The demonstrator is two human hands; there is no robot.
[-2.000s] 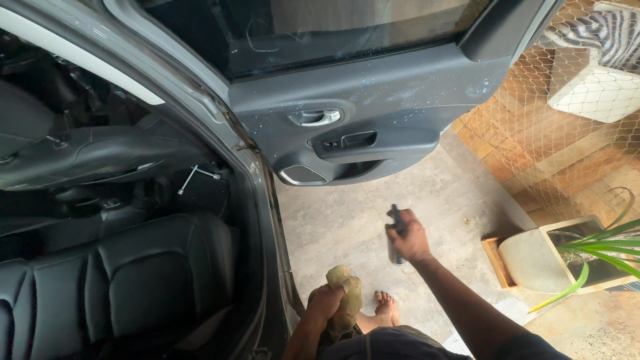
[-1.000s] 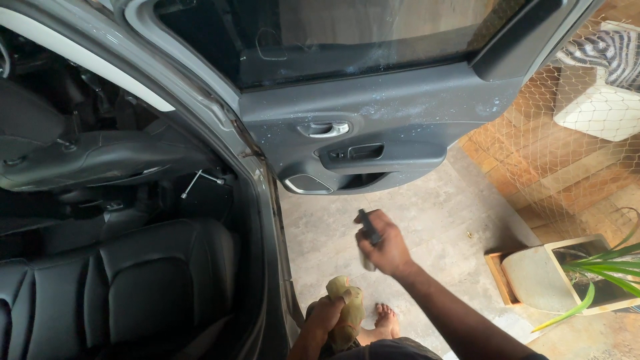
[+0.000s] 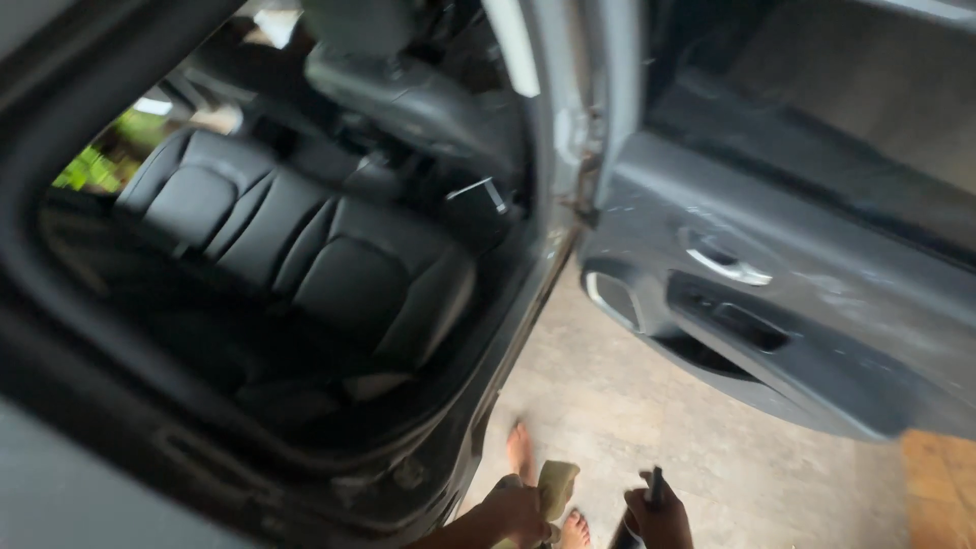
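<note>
At the bottom of the head view, my left hand grips a yellowish cloth, bunched up in the fingers. To its right my right hand is closed around a dark spray bottle, seen blurred and partly cut off by the lower edge. Both hands are over the floor between the car's body and its open rear door. Whitish spots and smears mark the grey inner panel of that door, around the door handle. Neither hand touches the door.
Left of the hands is the car's rear opening with a black rear seat. A metal cross-shaped or angled tool lies on the car's floor. The door sill runs beside my bare feet. Wooden flooring shows at the lower right.
The view has swung left toward the car's interior. Both hands still hold the cloth and the bottle. The plant pot and netting seen earlier are out of view.
</note>
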